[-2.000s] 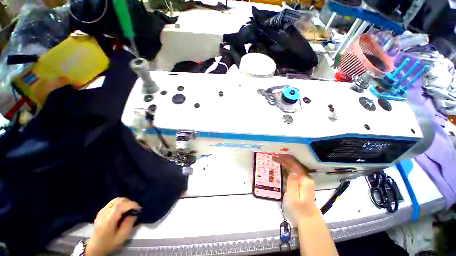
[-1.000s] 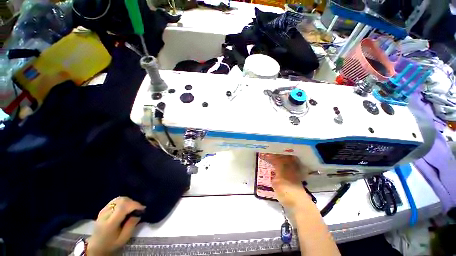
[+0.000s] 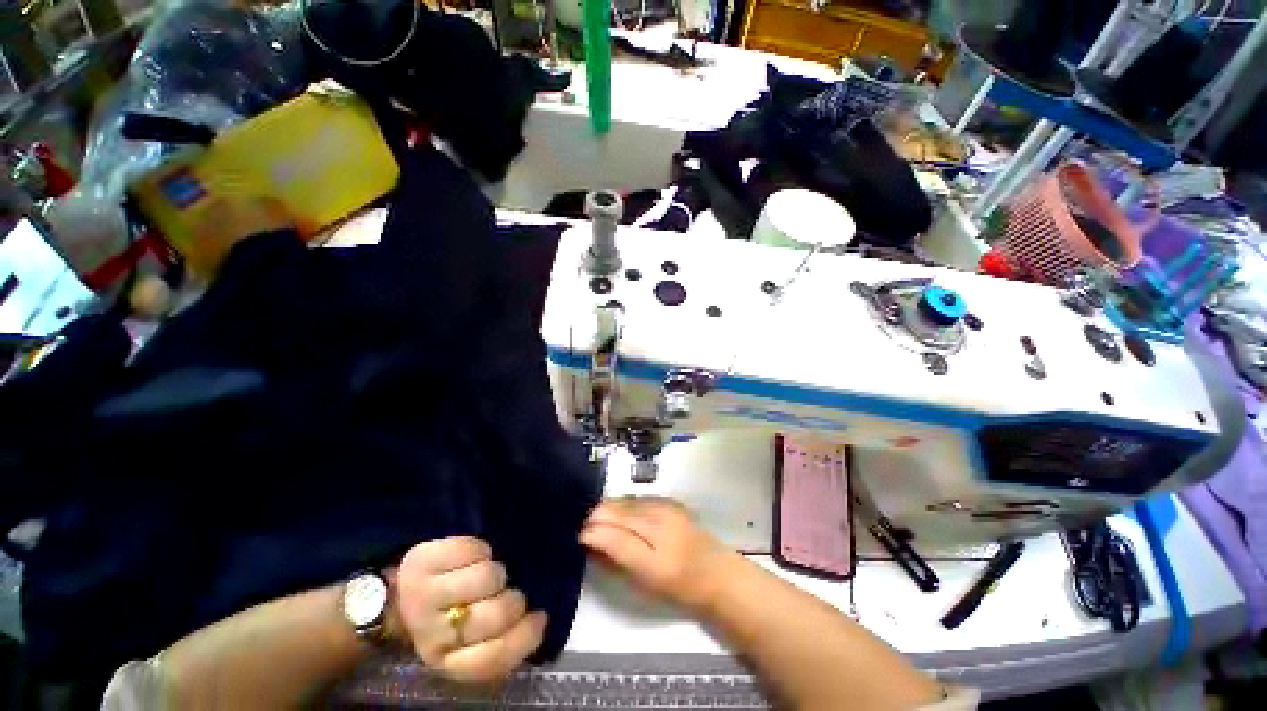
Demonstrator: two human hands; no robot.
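A large dark cloth garment (image 3: 306, 403) lies limp left of and in front of the white sewing machine (image 3: 778, 320). Its right edge reaches near the presser foot (image 3: 643, 458). My left hand (image 3: 466, 608), with a ring and a watch at the wrist, is curled on the cloth's front right part and grips it. My right hand (image 3: 656, 549) lies flat at the cloth's right edge, in front of the needle area. Its fingertips touch the edge; whether they pinch it cannot be told. A smartphone (image 3: 813, 507) with a lit pinkish screen lies under the machine arm.
Thread snips (image 3: 900, 545), a black slim tool (image 3: 984, 583) and a black looped item (image 3: 1105, 572) lie right of the phone. A tape measure (image 3: 584, 686) runs along the table's front edge. Behind stand a yellow box (image 3: 285, 174), a pale round container (image 3: 806, 218) and a pink basket (image 3: 1063, 222).
My right hand has left the phone and moved left to the cloth's edge. My left hand has moved right on the cloth. The view has shifted, so the machine sits further right.
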